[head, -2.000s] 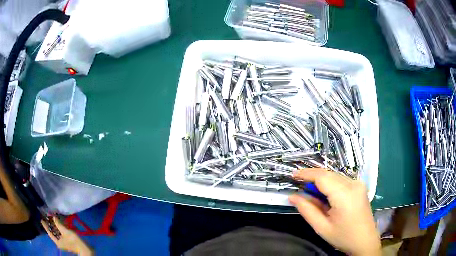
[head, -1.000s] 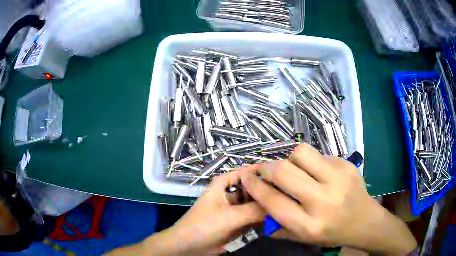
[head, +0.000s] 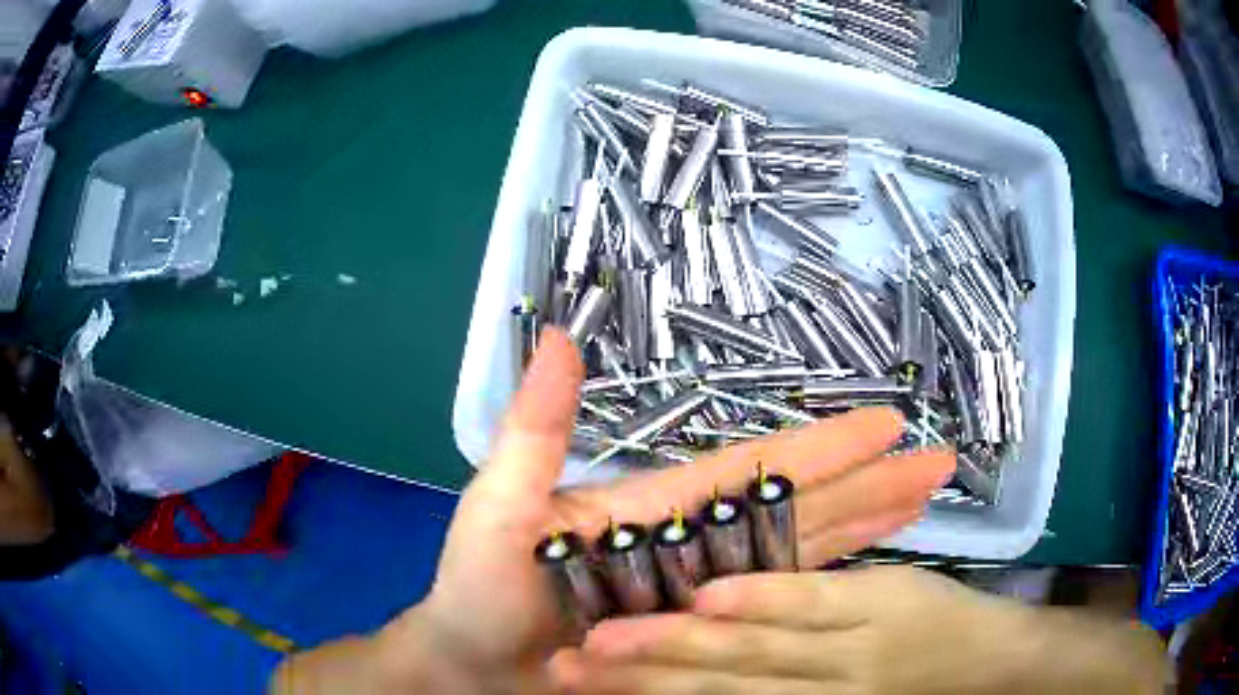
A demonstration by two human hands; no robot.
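Observation:
Several cylindrical steel assemblies (head: pixel 679 553) lie side by side in a row across my left hand (head: pixel 496 557), black ends with pale centres facing up and small yellow-green wires sticking out. My left hand is palm up with its fingers spread under them. My right hand (head: pixel 870 631) lies flat over their lower part, its fingertips against the barrels; no tool shows in it. Their stems are hidden. Behind my hands, a white tray (head: pixel 544 149) holds a heap of loose assemblies (head: pixel 802 306).
A clear packing box (head: pixel 938 54) with assemblies stands beyond the tray. A blue bin (head: pixel 1169 407) of metal parts is at the right. A small clear tub (head: pixel 170 204) and a white device box (head: pixel 184 54) with a lit switch are at the left. A dark sleeve shows at the left edge.
My left hand has come in and opened, showing the row of assemblies. My right hand has turned flat over them, and the blue-handled tool is out of sight. The view has shifted.

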